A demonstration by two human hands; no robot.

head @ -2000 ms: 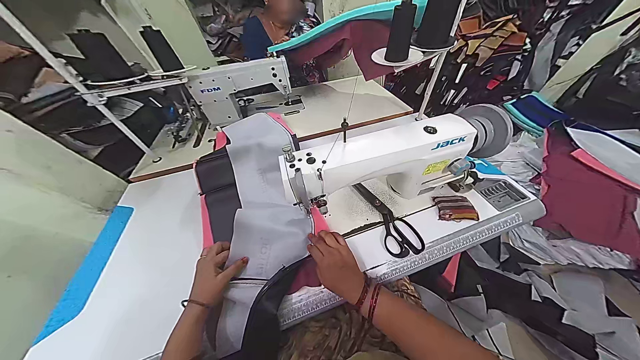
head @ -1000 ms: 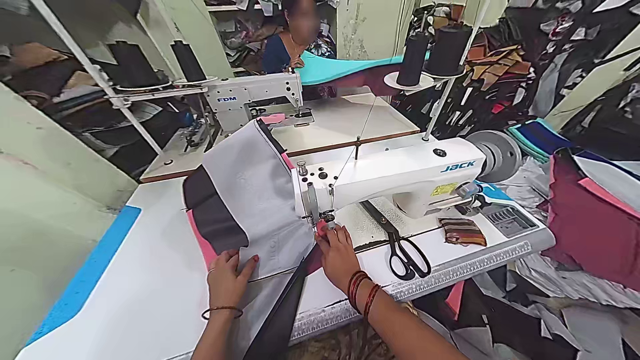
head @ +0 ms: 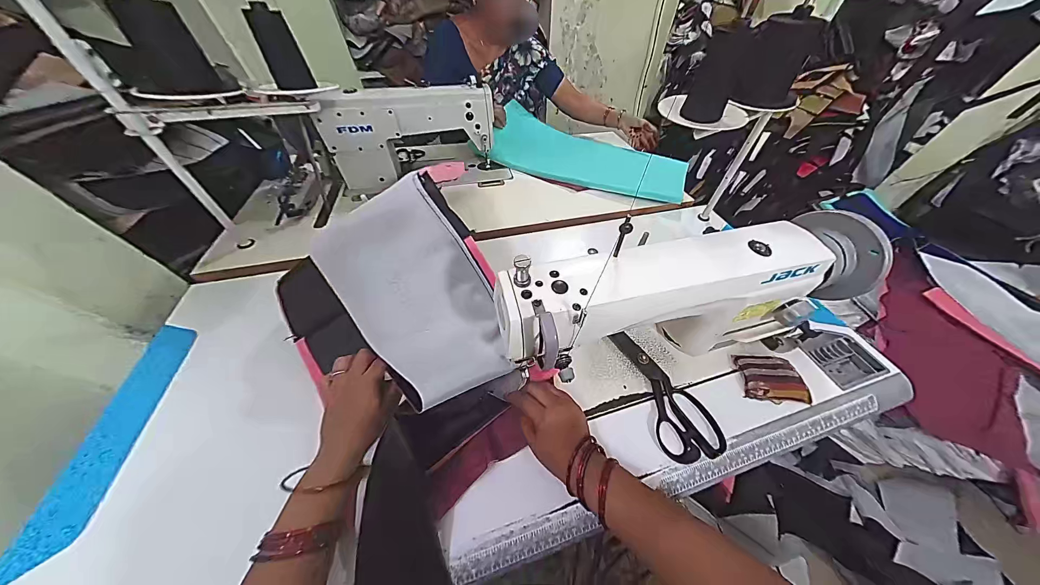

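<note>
Grey, black and pink layered fabric (head: 406,284) lies under the head of a white Jack sewing machine (head: 674,280), its grey part raised in a fold. My left hand (head: 357,394) grips the black and pink edge at the fabric's left side. Just in front of the needle area, my right hand (head: 548,422) pinches the fabric edge between thumb and fingers. The presser foot is partly hidden by cloth. Black-handled scissors (head: 682,422) lie on the machine bed, right of my right hand.
A small striped cloth piece (head: 772,379) lies beside the scissors. Behind stands an FDM sewing machine (head: 406,122), where a person holds turquoise fabric (head: 585,158). Thread cones (head: 280,49) stand on racks. Fabric scraps (head: 877,504) lie below the ruler-marked table edge (head: 780,439).
The grey part of the fabric has been lifted and folded, showing more black beneath it. At the far machine, the turquoise fabric has moved lower and the person's arm now reaches out.
</note>
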